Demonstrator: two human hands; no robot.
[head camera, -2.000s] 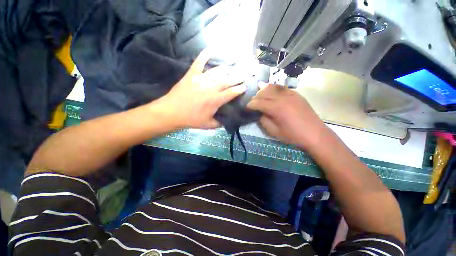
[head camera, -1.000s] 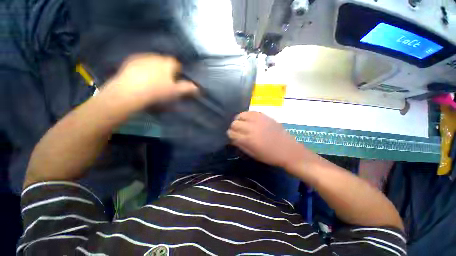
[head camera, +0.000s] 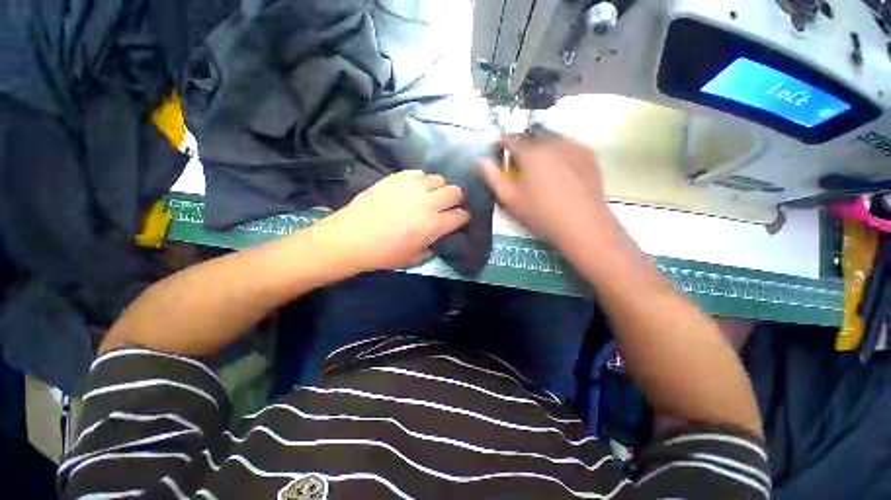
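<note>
The dark garment (head camera: 293, 107) lies in loose folds left of the needle, with one narrow end hanging down to the green marked front edge. My left hand (head camera: 405, 217) holds this end with bent fingers. My right hand (head camera: 547, 181), a little blurred, is at the garment's right edge just below the presser foot (head camera: 508, 115); its fingertips are close together, and what they pinch cannot be made out. The white sewing machine (head camera: 625, 59) stands at upper right with its blue display lit. A bit of yellow shows by my right fingertips.
A dark garment pile (head camera: 59, 195) hangs at the left. Yellow strips (head camera: 154, 225) are at the left table edge, and another yellow piece (head camera: 857, 283) hangs at the right. A pink rim (head camera: 860, 209) is at the machine's right end. The green marked edge (head camera: 684, 278) runs along the front.
The stretched garment has been laid back in folds left of the needle. My left hand has moved right and down onto its end. My right hand has moved up towards the presser foot.
</note>
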